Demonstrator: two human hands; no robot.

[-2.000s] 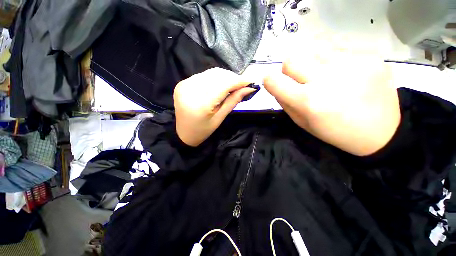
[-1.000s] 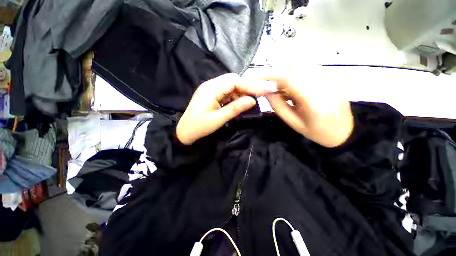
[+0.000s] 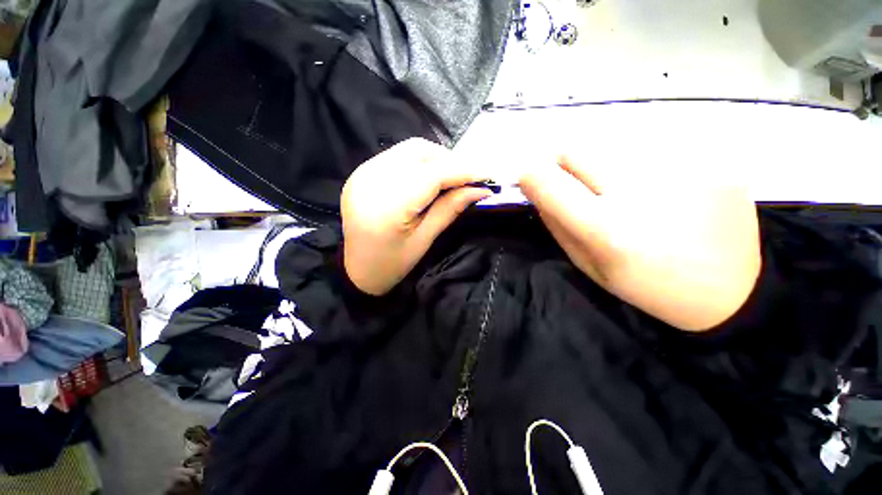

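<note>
My left hand (image 3: 392, 218) pinches a small black piece (image 3: 491, 187) between thumb and fingertips, in front of my chest at the table's front edge. My right hand (image 3: 653, 237) is just right of it, fingertips close together near the piece; its hand is overexposed, and I cannot tell whether it holds anything. A black garment panel (image 3: 261, 126) with a light stitch line along its edge lies on the table to the left. Its shiny grey part (image 3: 445, 58) reaches toward the machine bed.
The white sewing machine head (image 3: 822, 34) is at the top right, over its white bed. Dark grey cloth (image 3: 106, 87) hangs at the left. White and dark cloth (image 3: 208, 334) lies below the table at the left. A red basket (image 3: 79, 382) stands farther left.
My right hand has moved away from my left hand to the right since one second ago, when their fingers met. The black piece stays in my left fingertips.
</note>
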